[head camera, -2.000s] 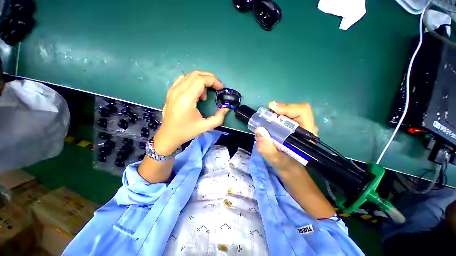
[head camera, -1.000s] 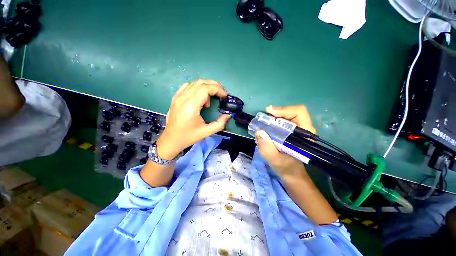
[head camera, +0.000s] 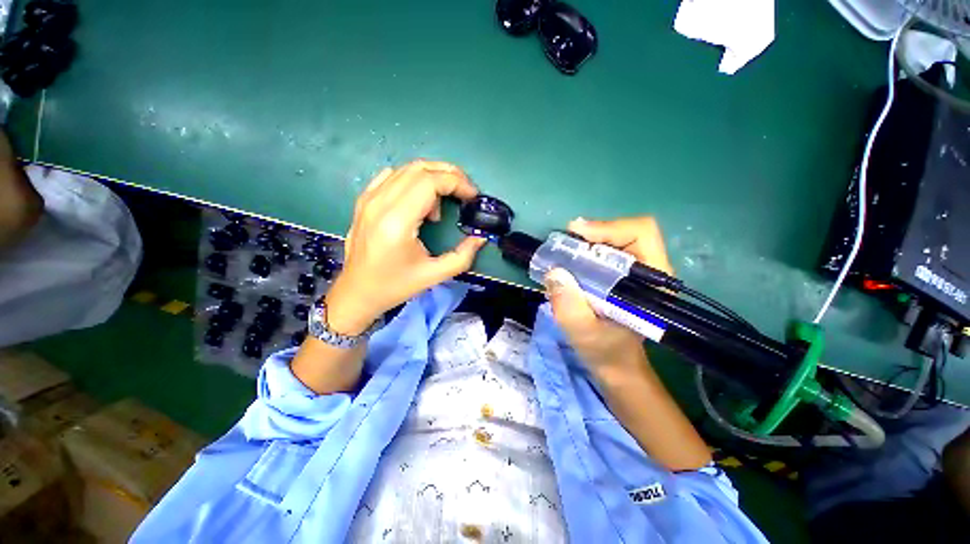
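Observation:
A small glossy black housing (head camera: 485, 216) is pinched between the thumb and fingers of my left hand (head camera: 410, 236), above the bench's near edge. My right hand (head camera: 606, 287) grips the long black glue syringe (head camera: 702, 335) around its clear sleeve (head camera: 580, 266). The syringe's blue tip (head camera: 494, 239) is at the housing's lower right rim; whether it touches cannot be told. A green adapter head (head camera: 792, 383) sits at the syringe's rear, with a pale hose (head camera: 851, 427) leaving it.
Two black housings (head camera: 568, 37) and a white wipe (head camera: 730, 28) lie on the green bench (head camera: 298, 85). More black parts (head camera: 37, 48) lie at far left. A blister tray (head camera: 255, 287) is below the edge. The controller (head camera: 925, 202), white cable (head camera: 864, 181) and fan (head camera: 941, 13) are at right. A neighbour's sleeve (head camera: 69, 255) is at left.
The housing has turned slightly between my left fingers. The syringe tip stays at its lower right rim. The green adapter has tilted and shifted a little. Both hands keep their grips.

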